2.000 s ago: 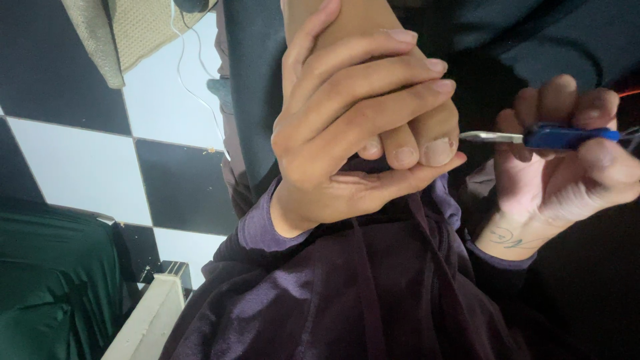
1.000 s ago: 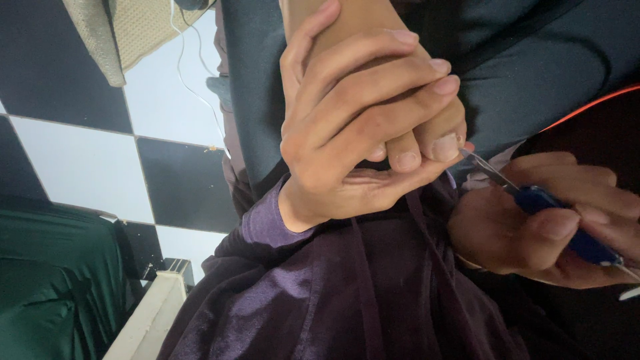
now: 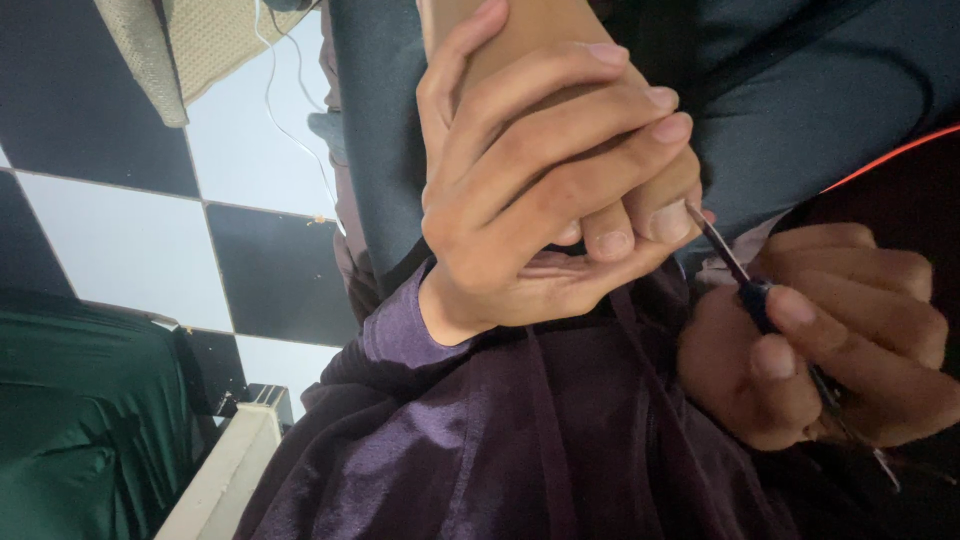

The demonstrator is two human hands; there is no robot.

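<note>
A bare foot (image 3: 547,26) reaches down from the top of the head view, with its toes near the middle. My left hand (image 3: 540,165) is wrapped around its front, fingers across the top and thumb side beneath the toes. At the right, my right hand (image 3: 832,330) grips a slim pointed metal tool (image 3: 724,247) by its dark blue handle, between thumb and fingers. The tool's tip meets the side edge of the big toenail (image 3: 670,223). The handle's far end is partly hidden by my fingers, and thin metal parts stick out beyond it.
Purple clothing (image 3: 495,420) covers my lap, beside dark blue-grey cloth (image 3: 757,142). At the left lie a black-and-white tiled floor (image 3: 120,240), a white cable (image 3: 281,124), a woven beige mat (image 3: 217,37), green fabric (image 3: 82,420) and a pale beam (image 3: 225,472).
The tool was held nearly level, its tip near the toe's end; now it slants up leftward to the nail's side edge. My right hand has moved lower and turned over. My left hand keeps its hold.
</note>
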